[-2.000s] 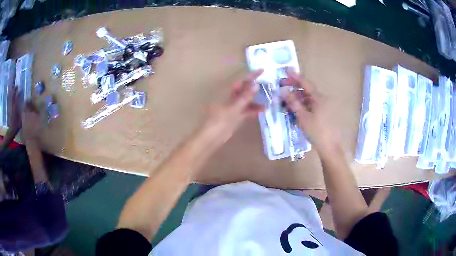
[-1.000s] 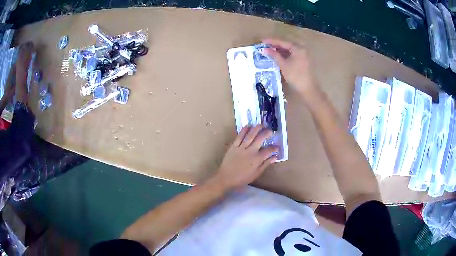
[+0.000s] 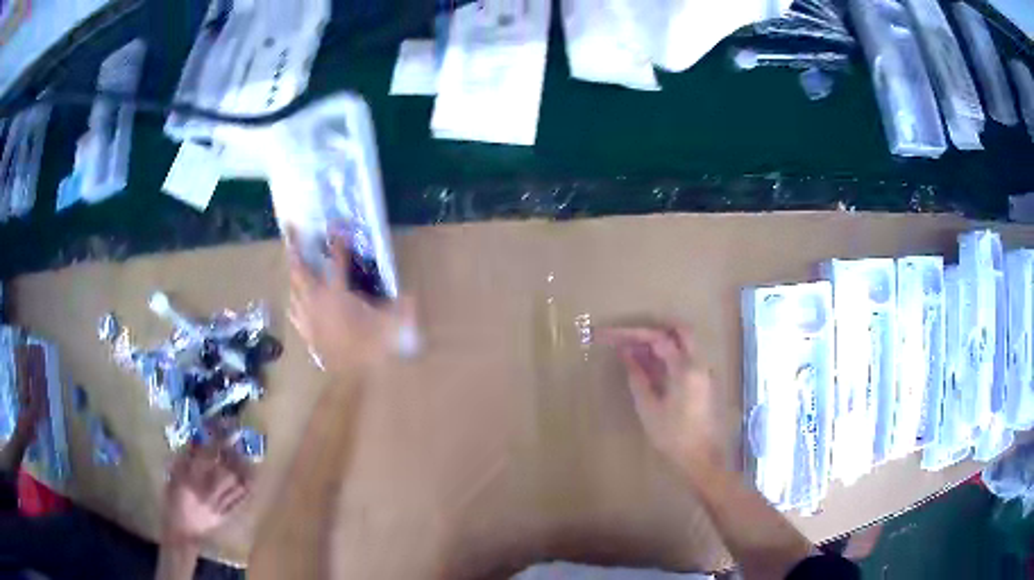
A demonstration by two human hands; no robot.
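My left hand [image 3: 340,312], blurred, grips the near end of a white compartment tray [image 3: 323,170]. The tray is tilted and reaches over the edge of the green conveyor. A dark cable shows inside it beside my fingers; the rest of its contents is blurred. My right hand [image 3: 671,397] is empty above the brown bench, fingers apart and slightly bent. A mixed pile of clear sleeves, black cables and blue packets [image 3: 215,368] lies to the left of my left hand.
An overlapping row of white trays [image 3: 788,385] lies on the bench at right. White papers [image 3: 493,74], boxes [image 3: 255,57] and more trays [image 3: 901,85] lie on the green conveyor [image 3: 612,142]. Another person's hand [image 3: 204,487] is beside the pile. A black cable [image 3: 215,113] hangs at upper left.
The view has shifted towards the conveyor. My left hand has carried the tray from the bench to the conveyor edge. My right hand has left the tray. Another person's hand has come beside the pile.
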